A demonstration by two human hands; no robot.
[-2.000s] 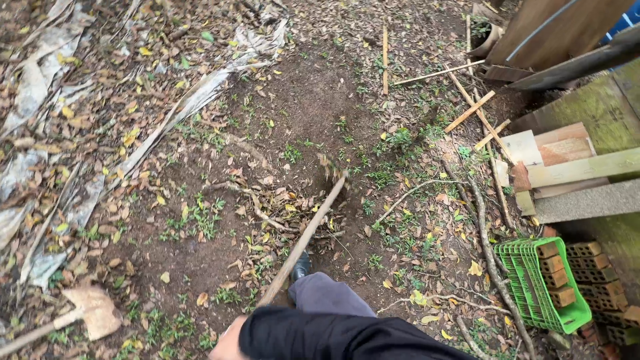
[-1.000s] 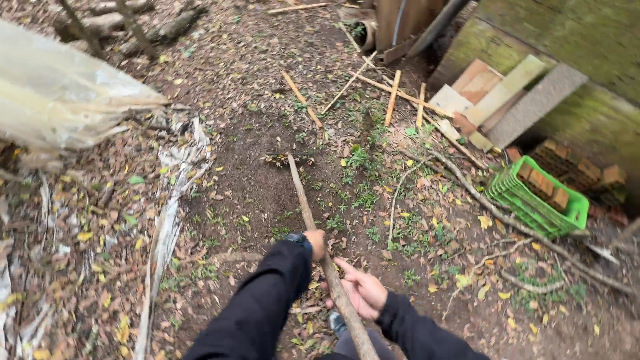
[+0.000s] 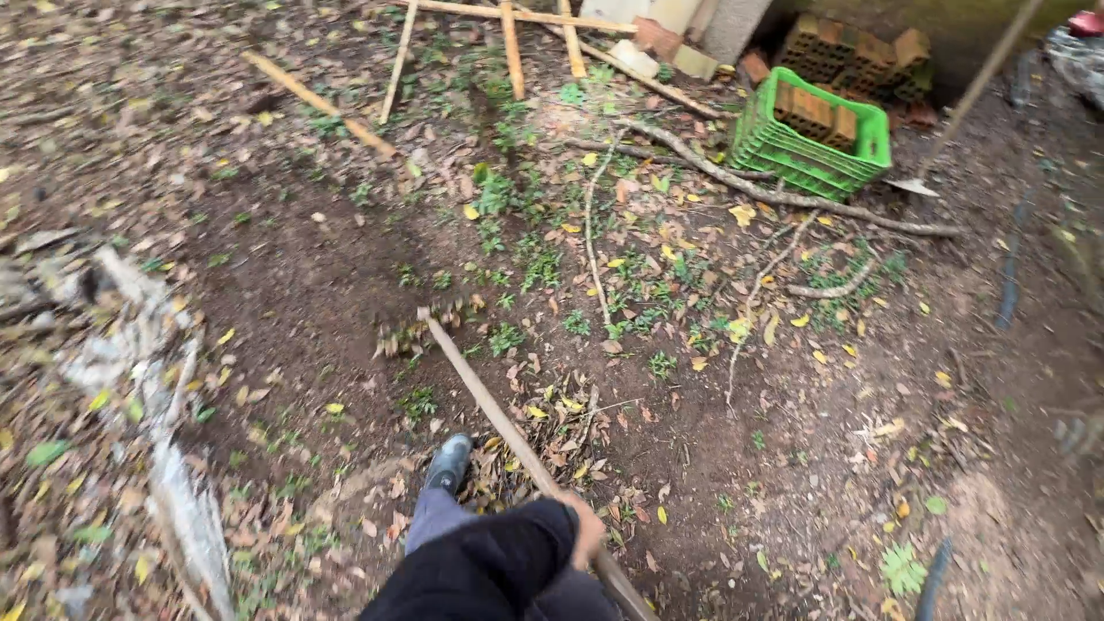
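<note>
A long wooden tool handle (image 3: 492, 405) runs from the lower right up to the middle of the ground. Its far end meets blurred dry leaves (image 3: 414, 335); the tool's head cannot be made out. Wrapped around the lower part of the handle is my left hand (image 3: 585, 528), its arm in a black sleeve. My right hand is outside the view. A dark boot (image 3: 448, 463) stands on the soil left of the handle, beside a small heap of leaves (image 3: 561, 431).
A green plastic crate (image 3: 811, 177) holds hollow bricks (image 3: 815, 116), with more stacked behind. A long-handled tool (image 3: 975, 95) stands right of it. Branches (image 3: 733, 177) and wooden strips (image 3: 319, 102) lie across the ground. Torn plastic sheeting (image 3: 185, 500) lies at left.
One second ago both hands were on the handle in view; now only my left hand shows. The view has shifted considerably, and the boot is now more fully visible.
</note>
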